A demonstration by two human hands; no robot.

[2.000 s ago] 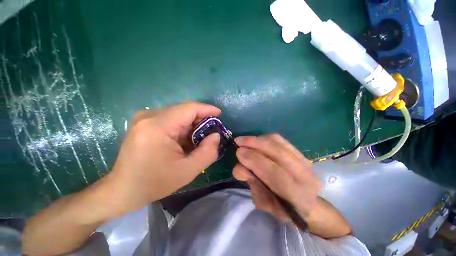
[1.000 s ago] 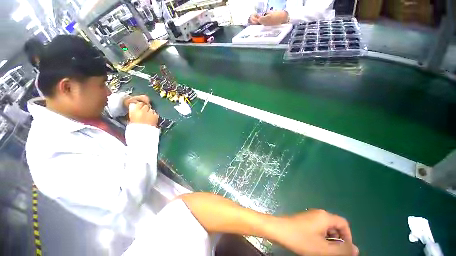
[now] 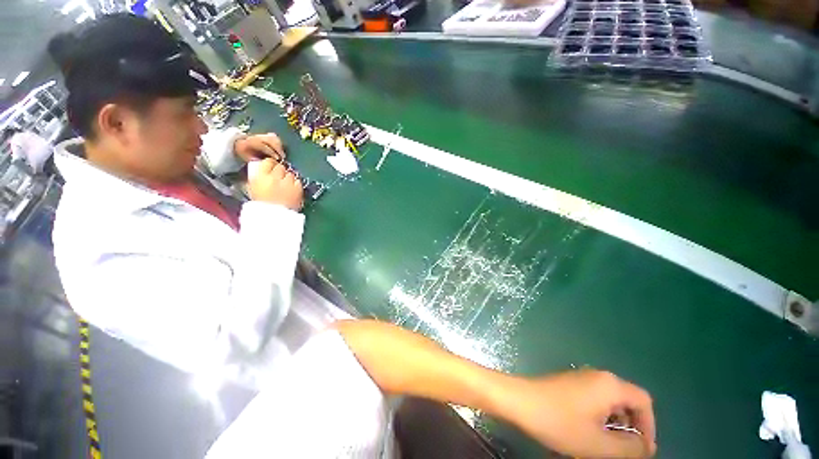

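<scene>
My left hand (image 3: 588, 414) is at the lower right of the head view, above the green bench, with its fingers curled round a small dark housing (image 3: 623, 425). Only a thin shiny rim of the housing shows between the fingers; the rest is hidden. My right hand is out of the picture. A crumpled white wipe (image 3: 779, 418) lies on the bench near the right edge, cut off at the bottom.
A person in a white coat (image 3: 166, 260) sits at the left, hands over the bench. Beyond them lie several small parts (image 3: 316, 125) and a white scrap (image 3: 343, 161). A pale metal strip (image 3: 557, 199) crosses the green bench (image 3: 467, 269). A clear compartment tray (image 3: 629, 36) stands at the back.
The view has swung from my two hands at the housing to the line on the left. My right hand and the syringe have left the picture. My left hand still holds the housing.
</scene>
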